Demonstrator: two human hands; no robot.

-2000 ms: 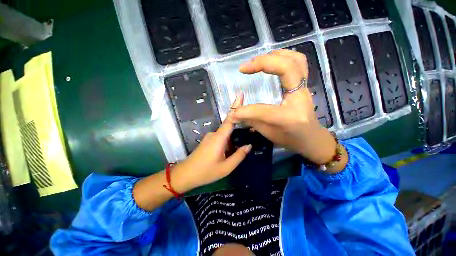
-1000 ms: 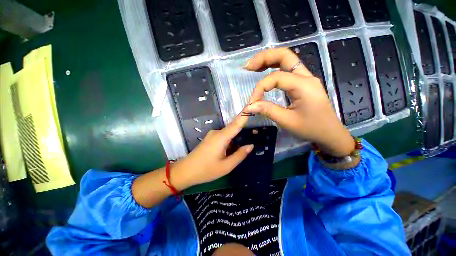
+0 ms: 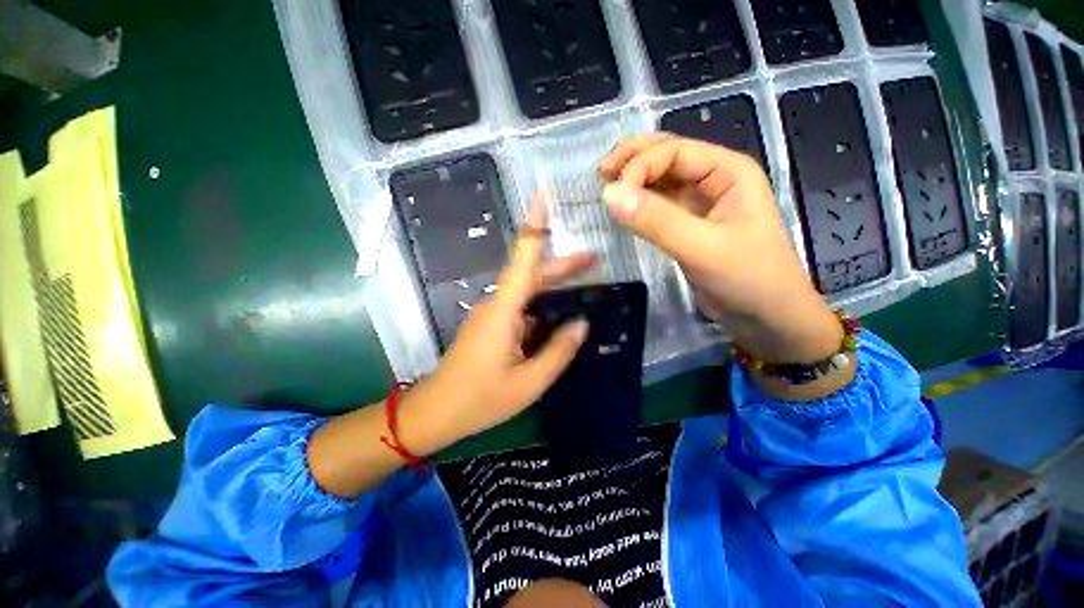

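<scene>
My left hand [image 3: 505, 327] holds a black socket cover [image 3: 600, 374] near its upper end, with the thumb on its face. The cover is in front of my body, below the tray. The left index finger is raised and blurred, with a thin dark band across it. My right hand [image 3: 725, 238] is up and to the right, thumb and index fingertips pinched. A thin dark adhesive strip [image 3: 580, 202] seems to stick out from them, faint against the pale tray. The blister tray [image 3: 565, 154] holds black covers, with one pale empty pocket behind my hands.
Yellow release paper with dark diagonal marks [image 3: 101, 285] lies at the left on the green surface [image 3: 250, 273], beside a plainer yellow strip [image 3: 26, 285]. Another filled tray [image 3: 1010, 267] is at the right edge. A pale metal part [image 3: 60, 45] is at the upper left.
My hands met at the fingertips a second ago and are now apart. The right hand has moved slightly up, and the left index finger has swung up and left. The cover is still in my left hand.
</scene>
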